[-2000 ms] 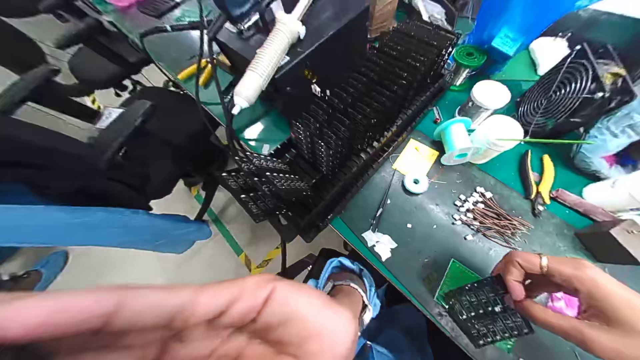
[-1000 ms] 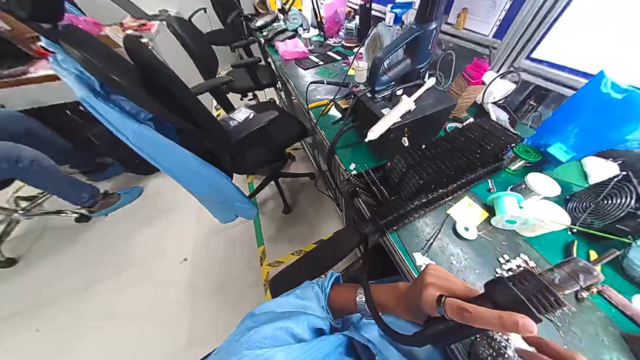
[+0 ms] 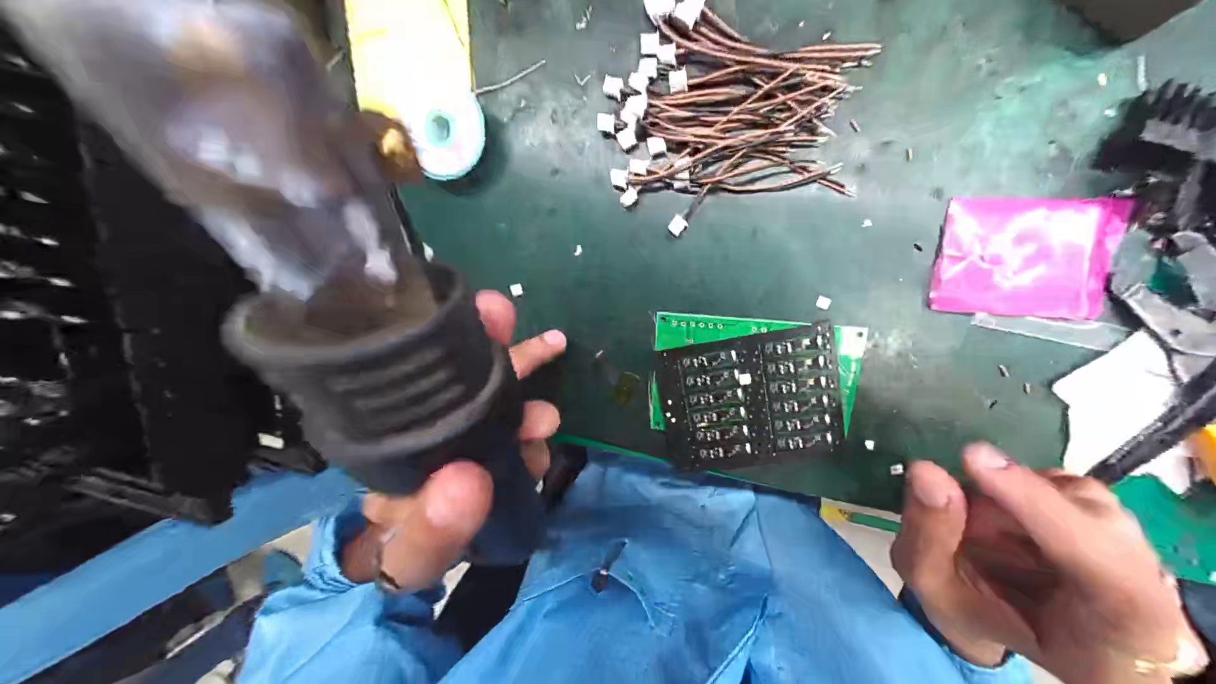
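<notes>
My left hand [image 3: 432,532] is closed around the dark body of a black-handled tool [image 3: 408,399]. The tool's ribbed collar and metallic front [image 3: 275,152] point to the upper left and are blurred by nearness. At lower right, my right hand [image 3: 1035,560] holds nothing, its thumb and forefinger apart. Between the hands, a black circuit board panel [image 3: 755,404] with small components lies slightly turned on top of a green circuit board [image 3: 708,328]. Above them is a pile of brown wires [image 3: 750,114] with white connectors.
A spool [image 3: 442,138] sits by yellow paper [image 3: 408,47] at upper left. To the right are a pink packet [image 3: 1031,256], white paper [image 3: 1121,404] and a black brush-like item [image 3: 1164,142]. A rack of dark boards [image 3: 57,313] stands along the left. Small white bits dot the green bench mat.
Two seconds ago my right hand held the black board panel; now it lies on the green board and that hand is empty. My left hand, then empty, now grips the tool. The view has swung strongly.
</notes>
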